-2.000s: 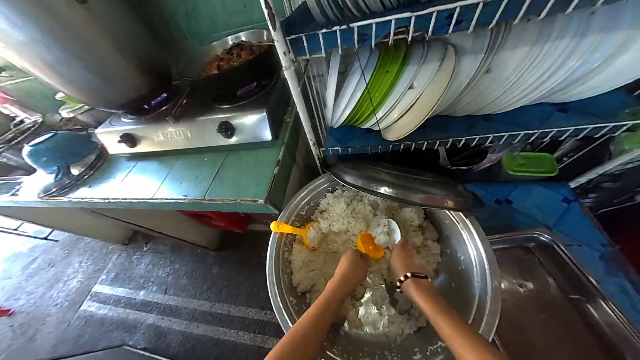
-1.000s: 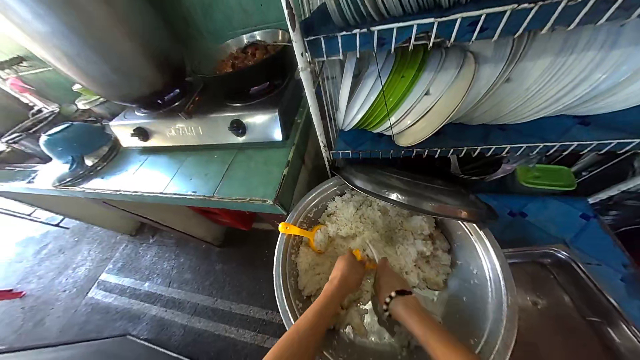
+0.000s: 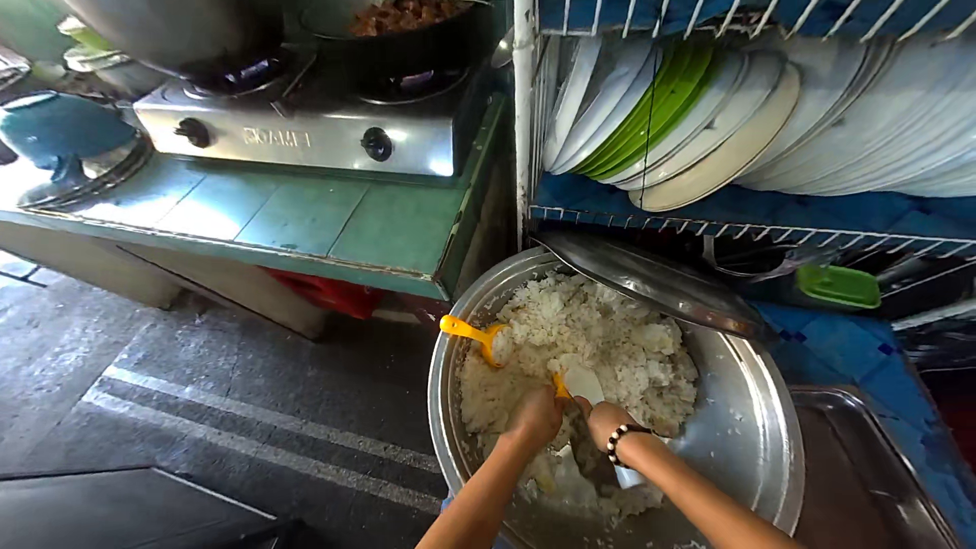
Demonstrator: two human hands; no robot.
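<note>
Cooked white rice point(image 3: 602, 320) lies heaped in a large round metal basin point(image 3: 762, 427). My left hand point(image 3: 534, 415) is closed around an orange utensil point(image 3: 562, 385) over the rice, its handle mostly hidden by the fingers. Beside it, my right hand point(image 3: 610, 427), with a beaded bracelet on the wrist, grips a white rice paddle point(image 3: 583, 379); its blade rests at the rice. A second scoop, yellow-orange point(image 3: 476, 333), leans at the basin's left inner side with its end in the rice. Below my hands, a shiny, thin clear or foil-like material shows among the rice.
A metal lid point(image 3: 656, 282) leans over the basin's back rim. White and green plates point(image 3: 663, 114) stand in a wire rack point(image 3: 524, 114) above. Left, a two-burner stove point(image 3: 305, 141) bears a large pot and a pan on a green tiled counter point(image 3: 305, 213). A metal tray point(image 3: 854, 465) lies at right.
The white paddle's blade, raised above the rice two seconds ago, is now lower, close to the rice between my hands. The view has moved closer to the stove and basin.
</note>
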